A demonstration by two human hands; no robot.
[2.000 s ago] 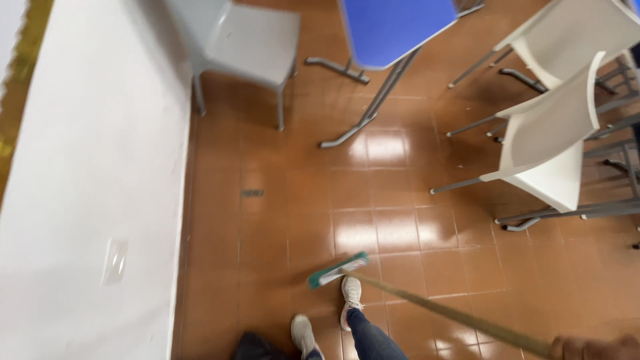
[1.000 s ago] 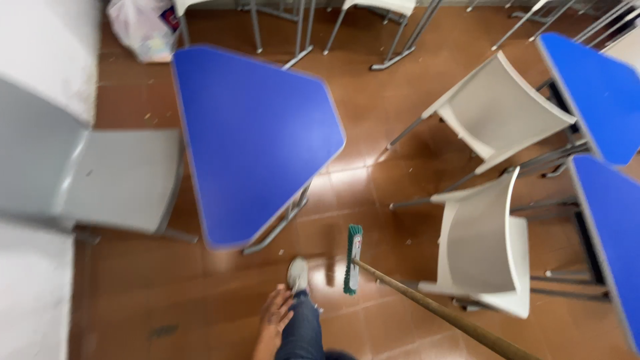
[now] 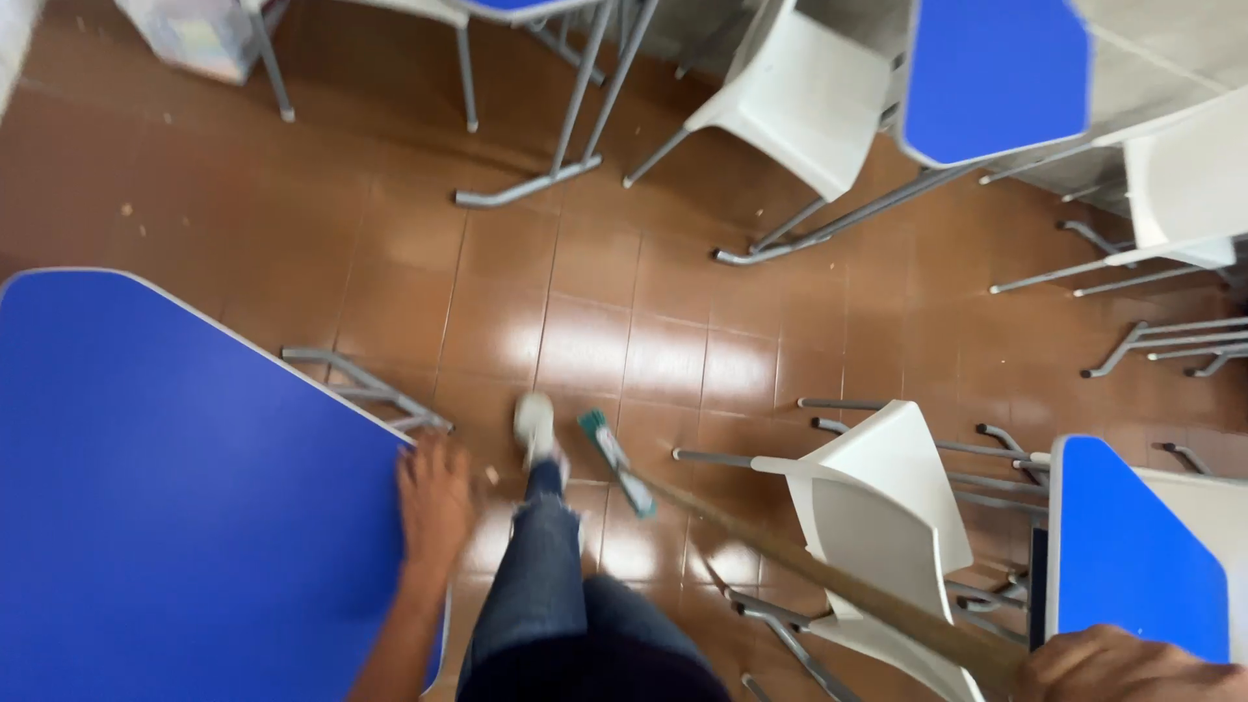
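In the head view, a push broom with a green-bristled head [image 3: 618, 464] lies low over the brown tiled floor, just right of my white shoe [image 3: 535, 425]. Its long wooden handle [image 3: 829, 570] slants to the lower right corner, where my right hand [image 3: 1121, 665] is closed around its end. My left hand [image 3: 436, 497] rests on the right edge of a blue-topped desk [image 3: 195, 468], fingers apart, holding nothing. Whether the bristles touch the floor cannot be told.
White plastic chairs [image 3: 882, 517] and another blue desk [image 3: 1136, 565] stand at the right. More chairs [image 3: 804, 93] and a blue desk [image 3: 994, 78] are at the top. A plastic bag [image 3: 200, 34] sits at the upper left. Small crumbs [image 3: 127, 210] dot the floor.
The view has moved a lot, from beside the white wall to among the desks. My left hand, near my leg one second ago, is now on the desk edge. The broom remains with me.
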